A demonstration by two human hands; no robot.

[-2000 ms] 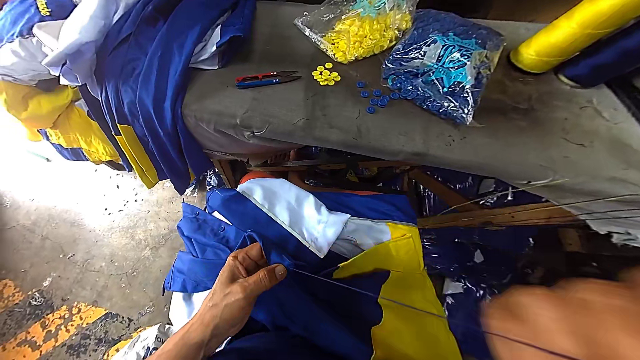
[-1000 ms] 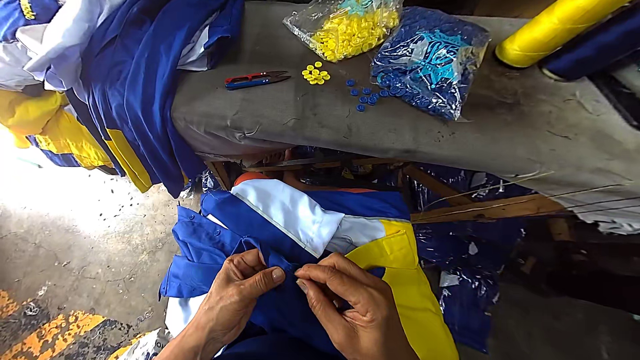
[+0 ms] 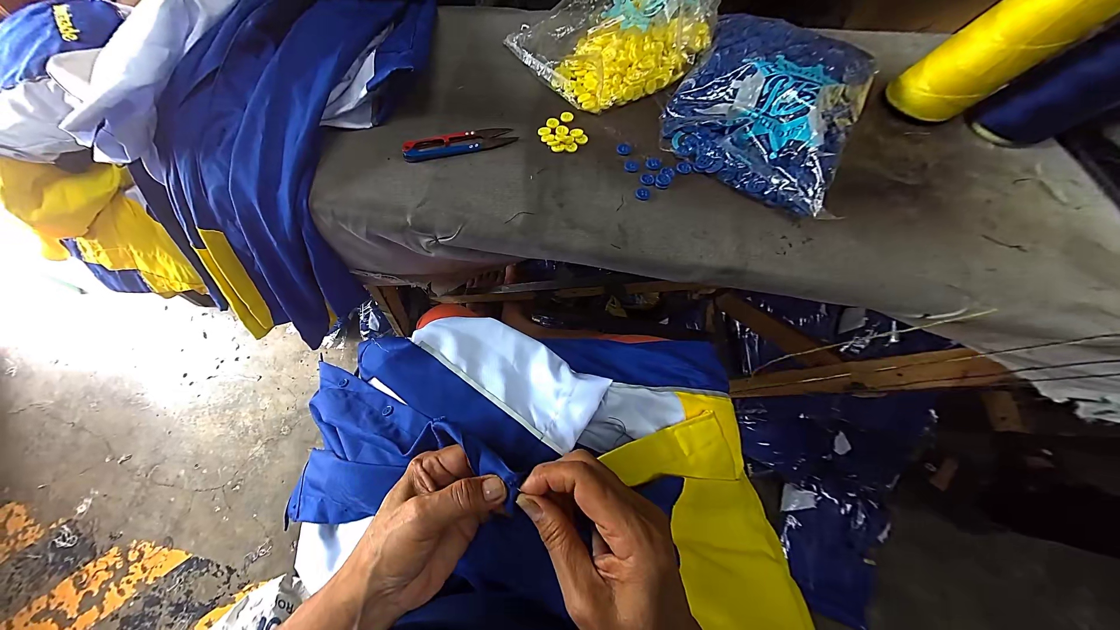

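Note:
A blue, white and yellow garment lies over the lap. My left hand pinches a fold of its blue cloth between thumb and forefinger. Close beside it, my right hand has thumb and forefinger together at the same fold; a needle or thread there is too small to make out. Small blue buttons sit on the blue cloth left of my hands. On the covered table are thread snips with red and blue handles, loose yellow buttons and loose blue buttons.
A grey cloth-covered table runs across the front. It bears a bag of yellow buttons, a bag of blue buttons, a yellow thread cone and a dark blue one. Garments hang at left; a wooden bar is below.
Two seconds ago my right hand was out at the right, with a thread stretched from the cloth. It has come back left to the fold beside my left hand, which keeps its pinch.

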